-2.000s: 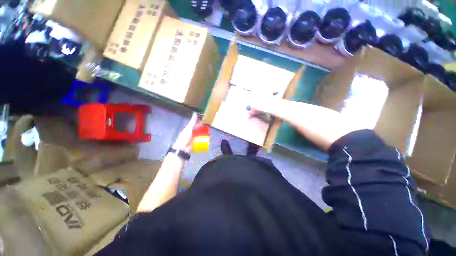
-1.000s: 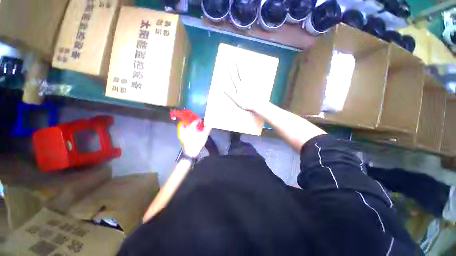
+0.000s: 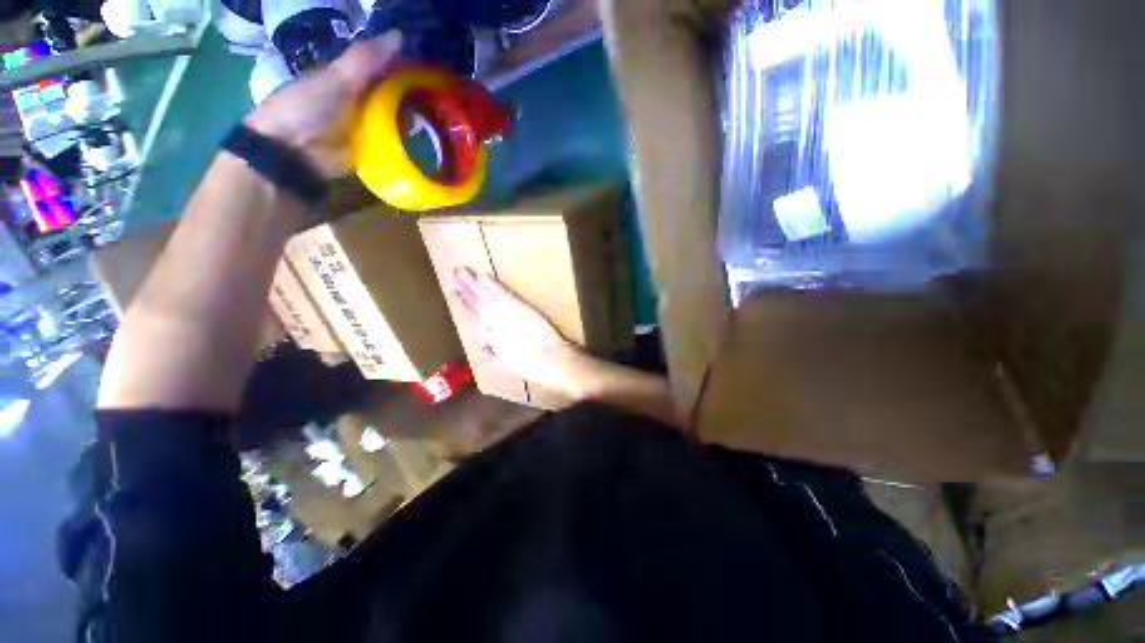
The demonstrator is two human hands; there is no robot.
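Note:
My left hand [image 3: 329, 111], raised at the upper left, grips the red and yellow tape dispenser [image 3: 421, 138]. The dispenser is above the far end of a closed product carton [image 3: 521, 258] at the bench edge. Whether its tape touches the carton cannot be told. My right hand [image 3: 509, 333] lies flat on the carton's closed flaps with its fingers spread. A thin seam runs between the flaps.
An open carton [image 3: 866, 377] with a clear-wrapped bundle [image 3: 854, 138] fills the right side. Printed cartons [image 3: 358, 302] stand to the left. Dome cameras [image 3: 308, 38] stand at the top. A red stool [image 3: 445, 381] shows below the cartons.
My left hand has raised the tape dispenser from low beside the carton to above its far end. The view has turned and the open carton looms larger. My right hand stays on the closed carton.

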